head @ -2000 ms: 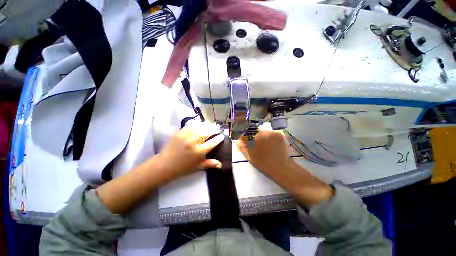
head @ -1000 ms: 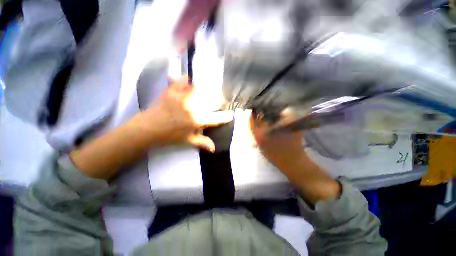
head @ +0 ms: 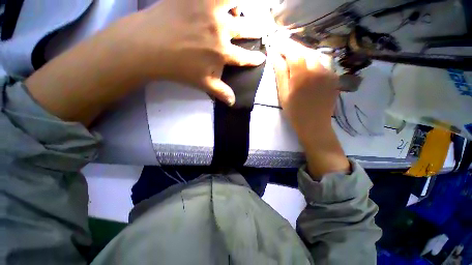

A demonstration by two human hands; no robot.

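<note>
A black fabric strip [head: 232, 124] runs from the bright, glaring needle area down over the table's front edge toward my lap. My left hand [head: 194, 49] lies on the upper part of the strip, fingers spread, with the forefinger across it and the thumb at its left edge. My right hand [head: 309, 77] is right of the strip, close to the needle area, fingers bent. Glare hides its fingertips and the needle, so I cannot tell what it holds. The sewing machine [head: 440, 96] is blurred at the upper right.
Pale grey fabric [head: 121, 124] with a dark edge hangs at the left. A ruled grey band [head: 181, 155] runs along the table's front edge. An orange-yellow plastic bag [head: 433, 153] is at the right table end. Blue material [head: 447, 202] lies below it.
The view has moved closer and lower, so the hands and needle area appear higher and larger. My left hand stays on the black strip, and my right hand stays beside the needle area.
</note>
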